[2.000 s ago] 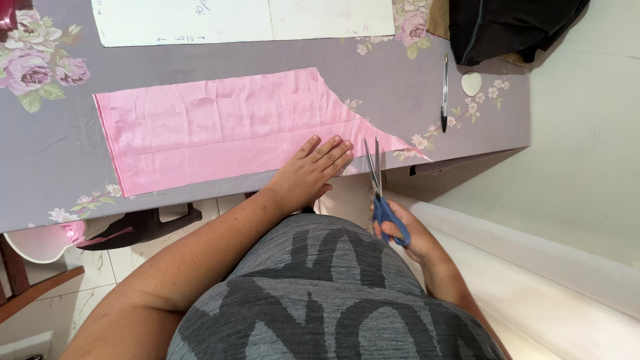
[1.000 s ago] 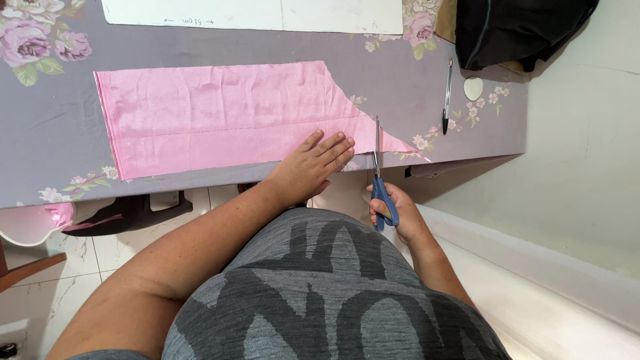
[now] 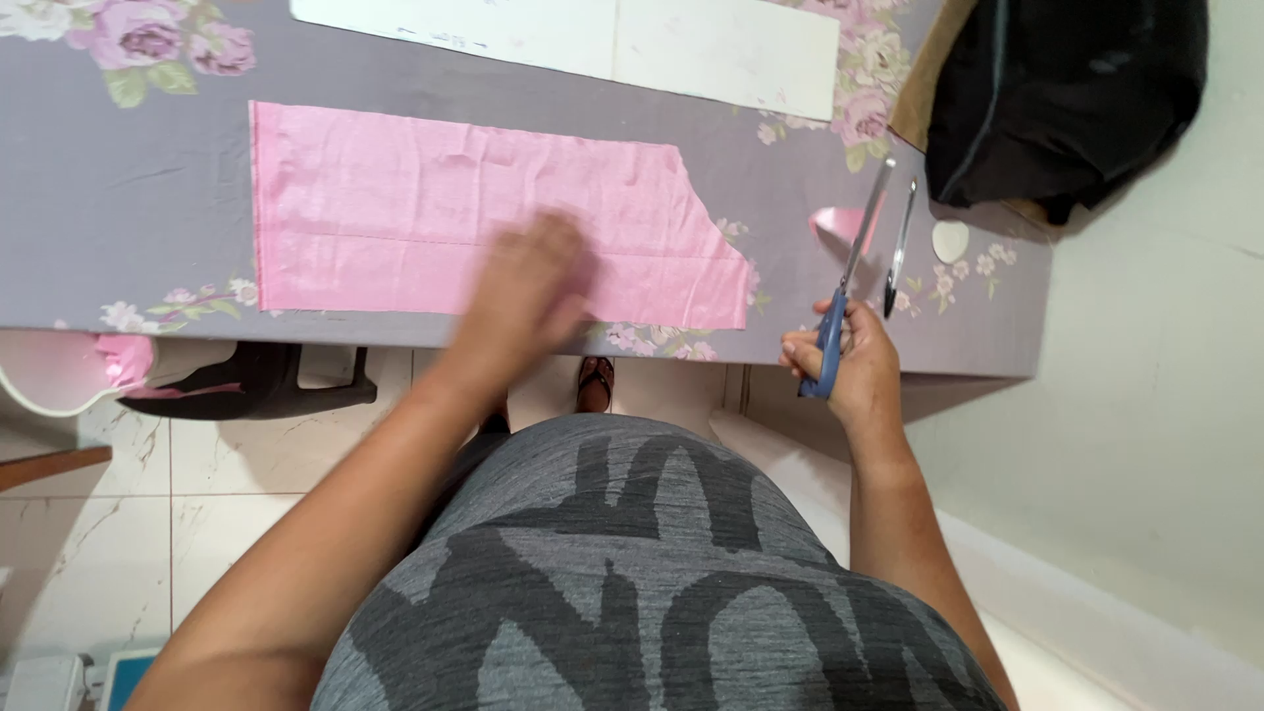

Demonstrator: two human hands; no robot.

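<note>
A piece of pink fabric [image 3: 444, 207] lies flat near the table's front edge, its right side slanting down to a short straight end. My left hand [image 3: 528, 286], blurred, is over the lower middle of the fabric; whether it touches is unclear, and no object shows in it. My right hand [image 3: 854, 355] holds blue-handled scissors [image 3: 839, 326] by the handles, right of the fabric, with the blades pointing away from me and looking closed. Behind the blades lies a small pink fabric scrap [image 3: 837, 225], apart from the larger piece.
On the flowered tablecloth [image 3: 118, 217] are a white pattern sheet [image 3: 691, 54] at the back, a pen [image 3: 901, 247] and a white tailor's chalk [image 3: 950, 241]. Black cloth [image 3: 1066, 99] is heaped at the back right, beside the wall. A white container [image 3: 59, 380] with pink scraps stands below the left front edge.
The fabric's pointed right tip has been cut off, and a separate scrap now lies to the right. The scissors have moved right, away from the fabric. My left hand has moved left over it.
</note>
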